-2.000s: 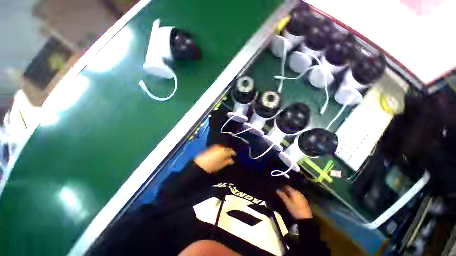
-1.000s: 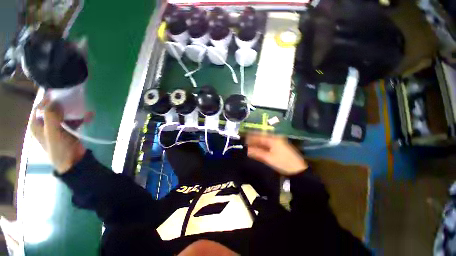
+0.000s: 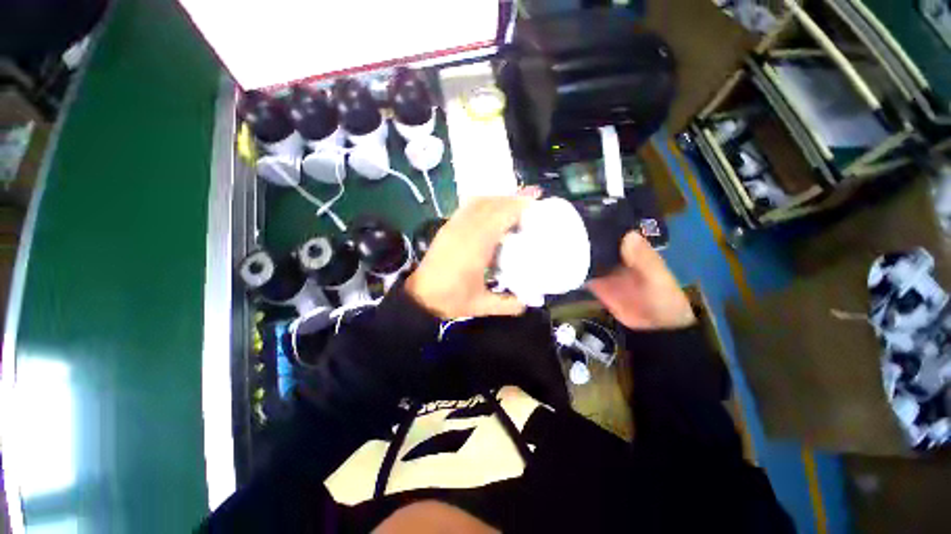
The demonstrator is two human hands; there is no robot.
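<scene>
My left hand (image 3: 464, 256) holds a security camera (image 3: 547, 250) in front of my chest, its round white end towards me. The camera's far part is hidden. My right hand (image 3: 644, 287) is at the camera's right, fingers curved towards it; a dark shape lies between them, and I cannot tell whether the hand grips anything. Several white-and-black cameras stand in a back row (image 3: 367, 151) on the green bench, with thin white leads hanging. A nearer row (image 3: 339, 271) is partly covered by my left hand and sleeve.
A green conveyor (image 3: 115, 229) with a metal edge (image 3: 221, 313) runs along the left. A bright monitor (image 3: 344, 31) is at the back. A white keyboard (image 3: 480, 156) with a yellow ring (image 3: 485, 102) and a black box (image 3: 594, 78) stand right. A rack (image 3: 803, 136) is farther right.
The held camera has moved from over the conveyor at left to in front of my chest. My right hand has moved up and right, beside it. The view has shifted right.
</scene>
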